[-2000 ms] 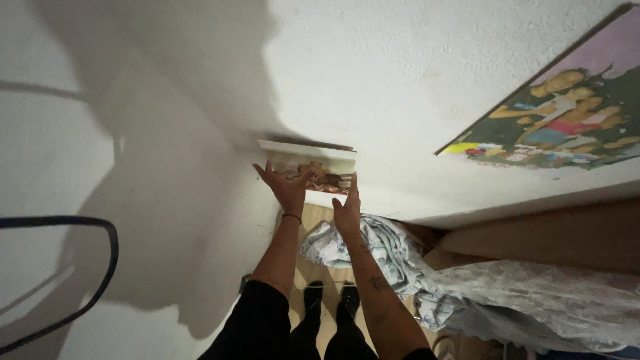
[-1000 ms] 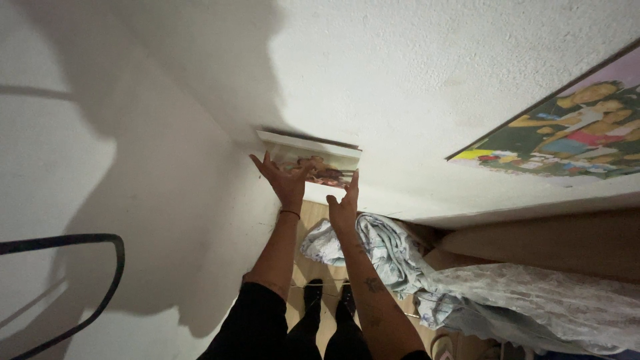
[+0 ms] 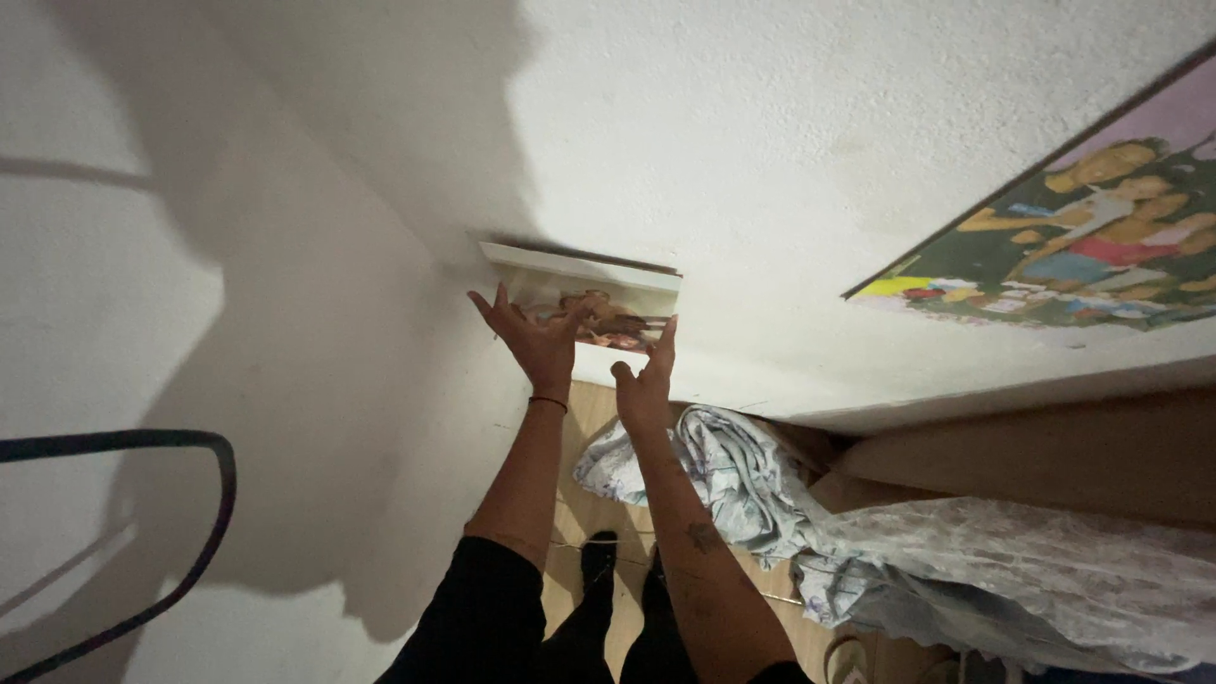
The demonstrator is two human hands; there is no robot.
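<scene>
A small picture panel [image 3: 608,309] with a pale border and painted figures stands out slightly from the white wall near the corner, its far edge casting a thin dark shadow. My left hand [image 3: 541,342], fingers spread, touches its left part; a thin cord circles that wrist. At the panel's right edge is my right hand [image 3: 651,380], index finger extended along the edge and thumb apart. Neither hand is closed around the panel. Whether the panel is fixed to the wall cannot be told.
A larger colourful picture [image 3: 1083,228] hangs on the wall to the right. Bunched patterned fabric [image 3: 741,475] lies below my right hand, beside a sheer white cloth [image 3: 1026,560]. A dark curved tube [image 3: 223,475] juts in at left. A sandal [image 3: 845,660] is on the floor.
Both hands stay at the panel, with only small shifts of the fingers and of the panel's tilt.
</scene>
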